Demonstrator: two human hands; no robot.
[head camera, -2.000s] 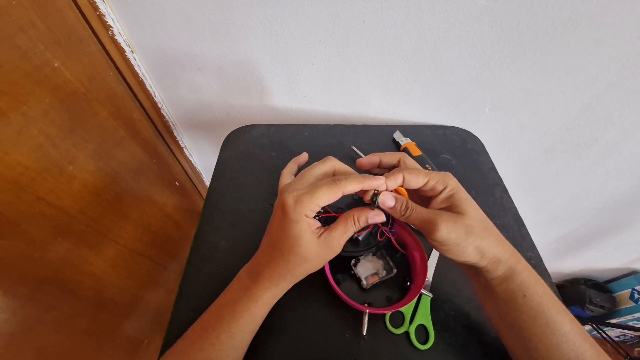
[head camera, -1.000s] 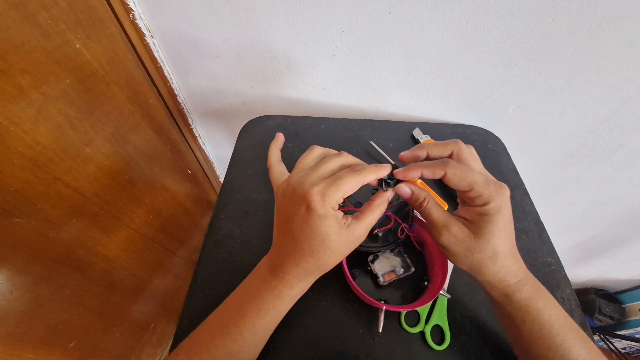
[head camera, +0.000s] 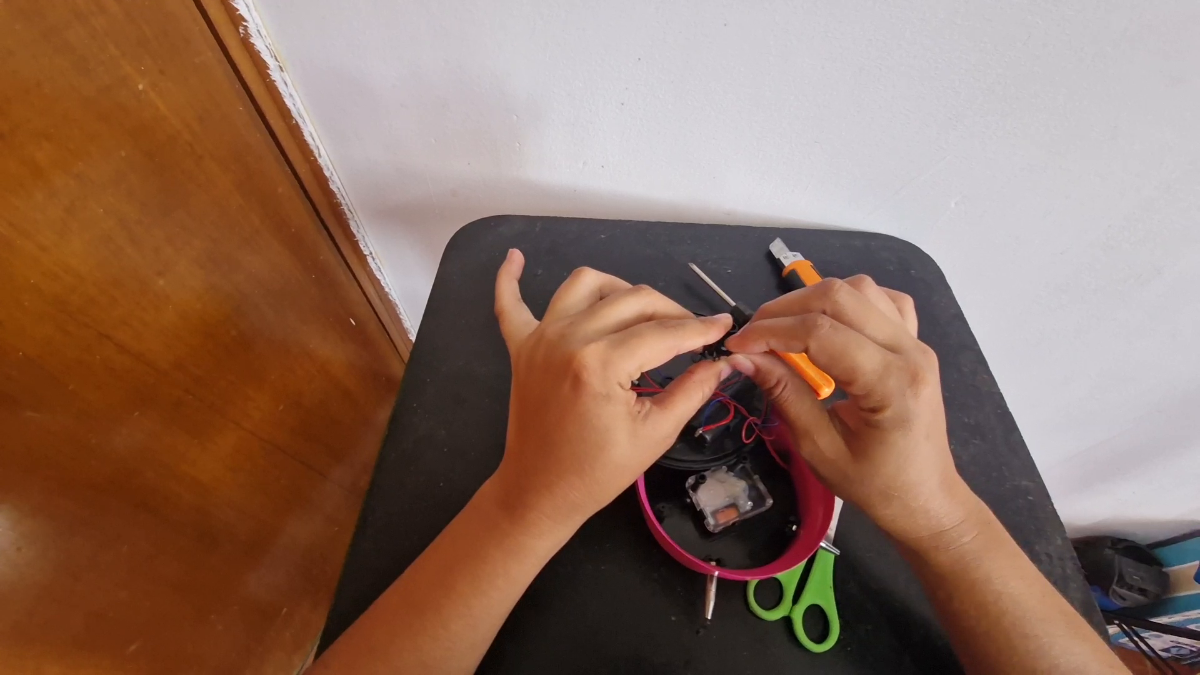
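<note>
My left hand (head camera: 600, 394) and my right hand (head camera: 853, 403) meet at their fingertips around a small black part (head camera: 717, 349), which both pinch between thumb and index finger. Beneath them sits a round pink-rimmed housing (head camera: 656, 534) with a black interior and a clear plastic box (head camera: 728, 495) inside. A black round piece with red and blue wires (head camera: 722, 412) rests at the housing's far side, partly covered by my hands. Behind my fingers lies a screwdriver (head camera: 714, 286) with an orange handle partly in view.
A black table (head camera: 581, 619) stands against a white wall, with a wooden door at left. A utility knife (head camera: 795, 267) lies past my right hand. Green-handled scissors (head camera: 817, 600) lie partly under the housing, near a small metallic pointed piece (head camera: 710, 592). Dark items (head camera: 1120, 572) are at lower right.
My fingertips have shifted around the small black part, which both hands still hold. My left fingers are more spread than two seconds ago. The housing and scissors show no plain move.
</note>
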